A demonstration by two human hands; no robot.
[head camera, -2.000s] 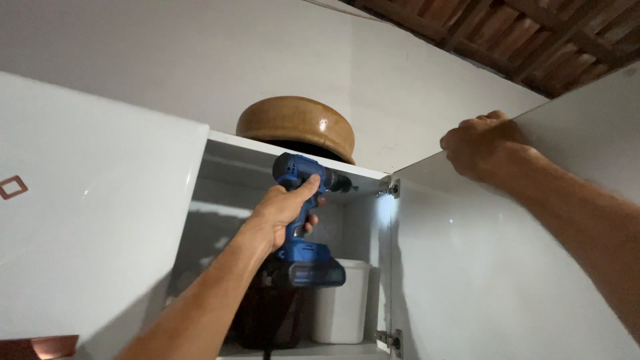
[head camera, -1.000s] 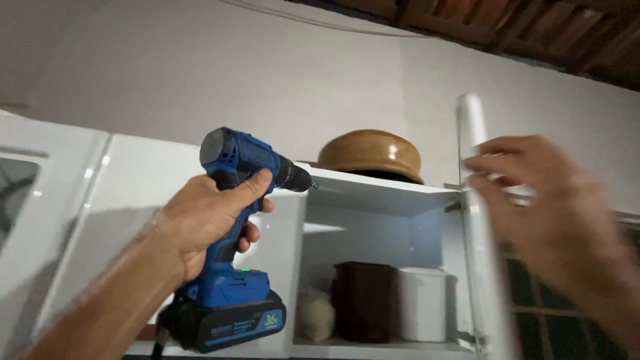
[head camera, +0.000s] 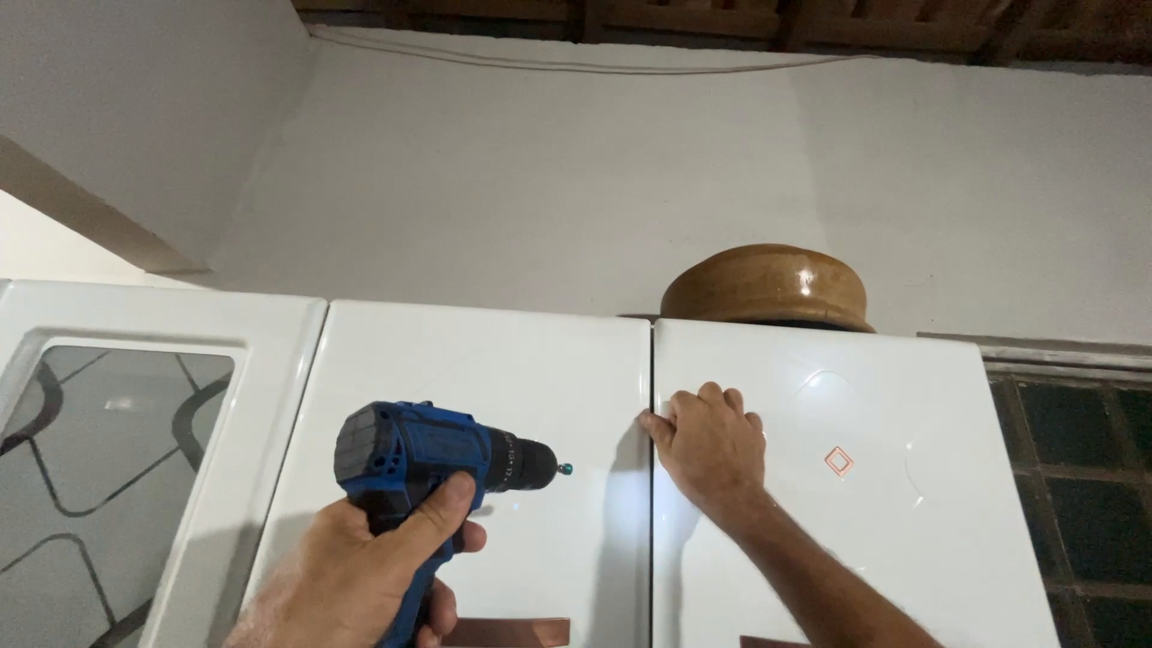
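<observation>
My left hand [head camera: 396, 558] grips a blue and black cordless drill [head camera: 432, 459] by its handle, the short bit [head camera: 565, 469] pointing right in front of a white cabinet door [head camera: 486, 378]. The drill's base is out of view. My right hand [head camera: 711, 441] rests with bent fingers against the right white cabinet door [head camera: 900, 540], its thumb at the narrow gap between the two doors. Both doors are closed. A small copper-coloured diamond mark [head camera: 839, 462] shows on the right door. The cabinet's inside is hidden.
A brown glazed bowl [head camera: 765, 288] stands on top of the cabinet. At the left is a cabinet door with a patterned glass panel [head camera: 117, 432]; a dark window grid [head camera: 1071, 468] lies at the right. A copper-coloured handle [head camera: 513, 632] shows low down. Cables [head camera: 585, 67] hang along the wall.
The right cabinet door, open in both earlier frames with containers showing inside, is now closed. My right hand has moved from the door's edge to its front. The drill stays in my left hand.
</observation>
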